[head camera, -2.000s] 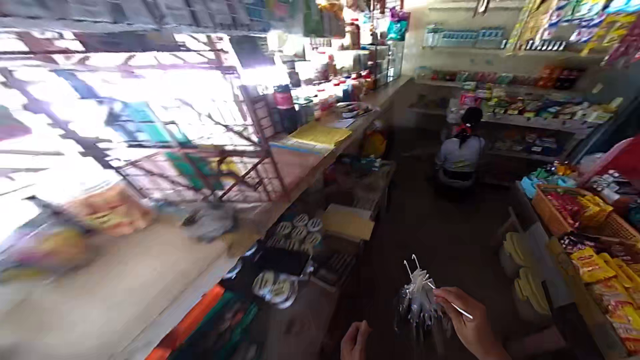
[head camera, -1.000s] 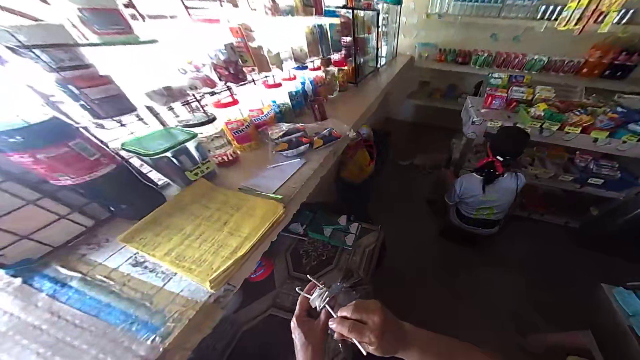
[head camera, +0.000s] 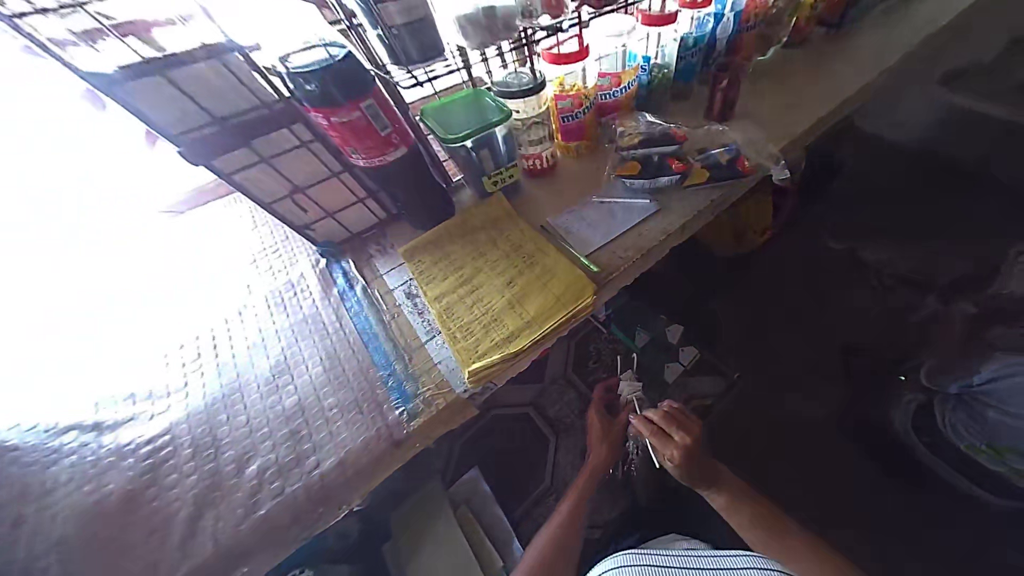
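My left hand (head camera: 607, 424) is closed on a small bundle of white hooked pieces and tags (head camera: 630, 387), low beside the counter's edge. My right hand (head camera: 676, 440) pinches a thin white stick (head camera: 648, 442) between thumb and fingers, its upper end at the bundle. Clear, shiny strands hang below the bundle, partly hidden by the hands. Just behind the hands, several white tags (head camera: 674, 371) lie on a dark surface. Up and left on the counter rests a stack of yellow written paper (head camera: 500, 284).
Along the wooden counter (head camera: 832, 88) stand a large cola bottle (head camera: 368, 132), a green-lidded container (head camera: 472, 136) and candy jars (head camera: 572, 100). Packaged snacks (head camera: 680, 156), white paper (head camera: 604, 222) and a pen (head camera: 578, 252) lie nearer its edge. A person (head camera: 980, 408) is at the right.
The view has swung left and down towards the counter. Two seconds ago my hands were apart, with the bundle at my right hand; now they are together and my left hand holds it.
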